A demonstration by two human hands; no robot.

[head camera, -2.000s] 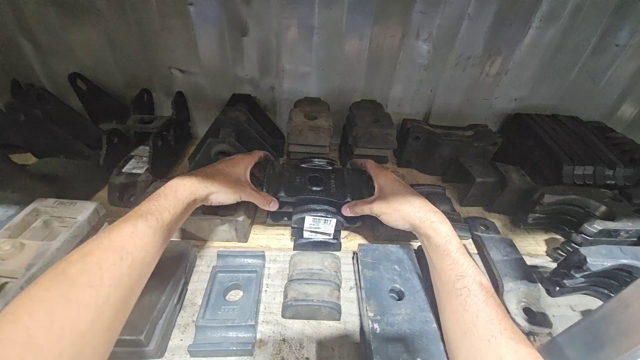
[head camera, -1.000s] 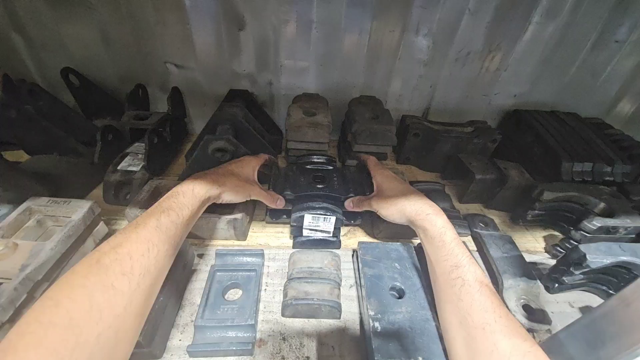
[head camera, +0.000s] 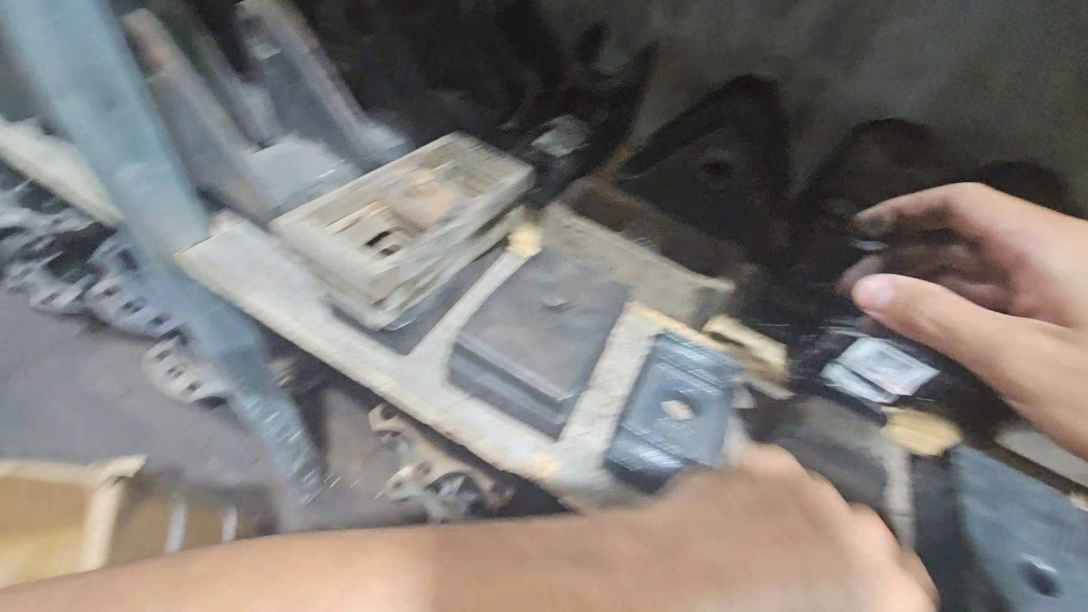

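The view is blurred. My left hand (head camera: 799,527) is at the lower centre right, back toward me, just below a blue-grey metal plate with a hole (head camera: 676,408); its fingertips are hidden, so its grip cannot be told. At the right, my right hand (head camera: 977,280) is raised with thumb and fingers apart and holds nothing. Below and left of its thumb lies a white label (head camera: 884,365) on a dark metal part. A dark rectangular metal block (head camera: 544,331) lies left of the blue-grey plate.
A worn, light-coloured tray (head camera: 408,221) stands on the shelf edge (head camera: 340,348). A blue-grey post (head camera: 170,195) crosses the left side. Chain-like metal parts (head camera: 136,297) and a cardboard box (head camera: 51,518) are lower down. Dark brackets (head camera: 722,161) stand at the back.
The view has swung left and tilted. Both hands have come away from the sides of the black metal part they held; the left is now lower, nearer the shelf front.
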